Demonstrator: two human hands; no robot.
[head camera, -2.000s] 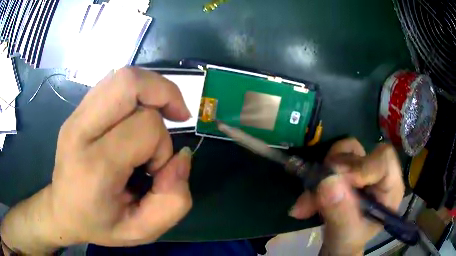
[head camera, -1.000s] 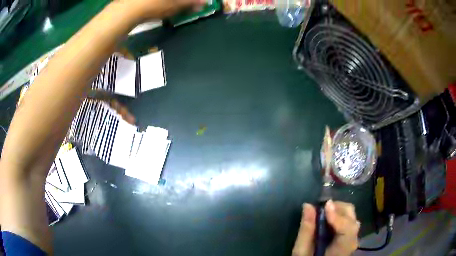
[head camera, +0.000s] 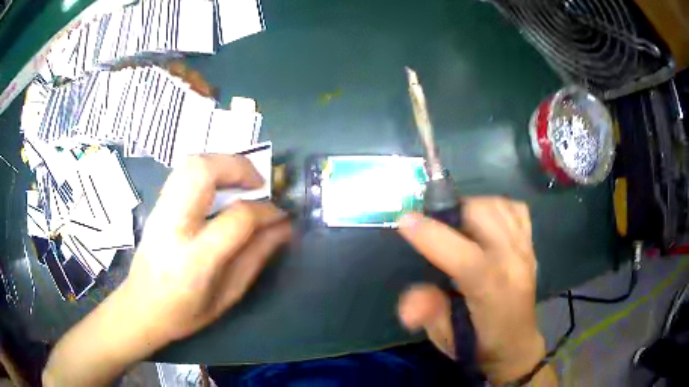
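Observation:
A green circuit board (head camera: 370, 190) lies flat on the dark green mat in front of me, washed out by glare, with a dark edge at its left end. My left hand (head camera: 204, 227) pinches a white-backed LCD panel (head camera: 261, 168) left of the board; a small orange tab (head camera: 279, 178) sticks out toward the board without touching it. My right hand (head camera: 483, 264) holds the soldering iron (head camera: 442, 198) by its black handle, its metal tip pointing up and away above the board's right end. A right fingertip is at the board's lower right corner.
Fanned piles of white panels (head camera: 143, 113) fill the left and upper left. A round red-and-white tin (head camera: 550, 140) with a silvery crumpled top stands at right. A fan with a wire guard (head camera: 582, 41) is at upper right. A black cord (head camera: 604, 297) runs at lower right.
My left hand has come back from the far side and now holds a panel. A board now lies in front of me. My right hand has moved the iron left, away from the tin.

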